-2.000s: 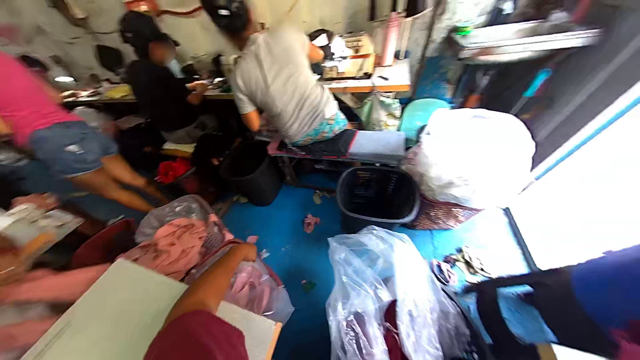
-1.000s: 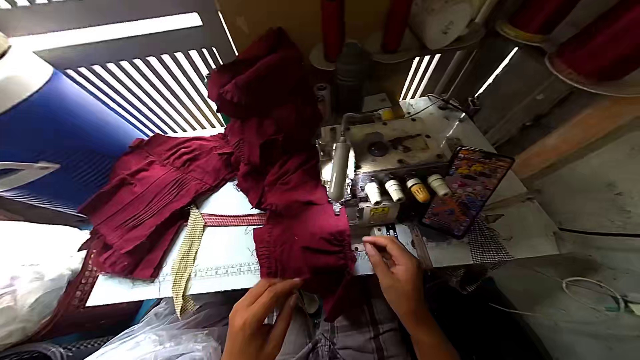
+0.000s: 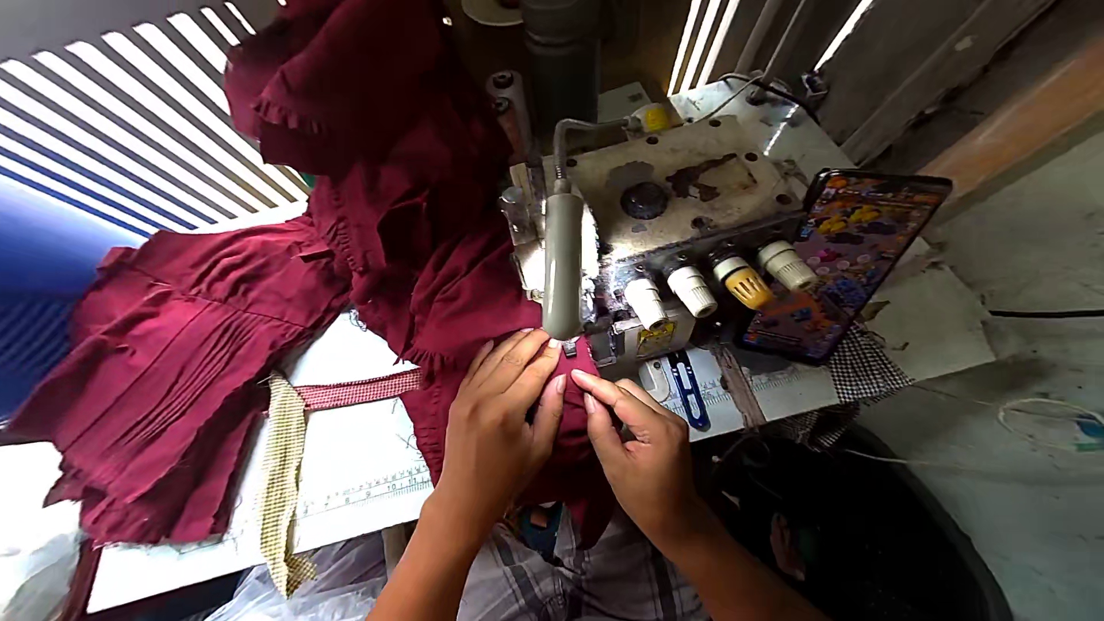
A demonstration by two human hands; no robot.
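Note:
A maroon fabric garment piece [image 3: 448, 285] runs down to the presser foot [image 3: 570, 348] of an overlock sewing machine [image 3: 673, 198]. My left hand [image 3: 496, 414] lies on the cloth just left of the foot, fingers spread over it and thumb near the edge. Close in front of the foot, my right hand [image 3: 642, 444] pinches the cloth's right edge between thumb and fingers. A grey lamp [image 3: 563, 267] on a bendable neck stands over the sewing spot. More maroon cloth with pleats [image 3: 181, 345] lies at the left, joined or touching the heap behind the hands.
A phone [image 3: 849, 259] with a lit screen leans at the machine's right, by the tension knobs [image 3: 690, 291]. A yellow checked strip [image 3: 283, 474] and a red checked strip [image 3: 358, 391] lie on the white table [image 3: 371, 448]. A dark bin [image 3: 940, 535] stands below right.
The view has turned from the room to the sewing table, then come closer. Since one second ago, my left hand has moved forward onto the cloth beside the foot, and my right hand holds its edge.

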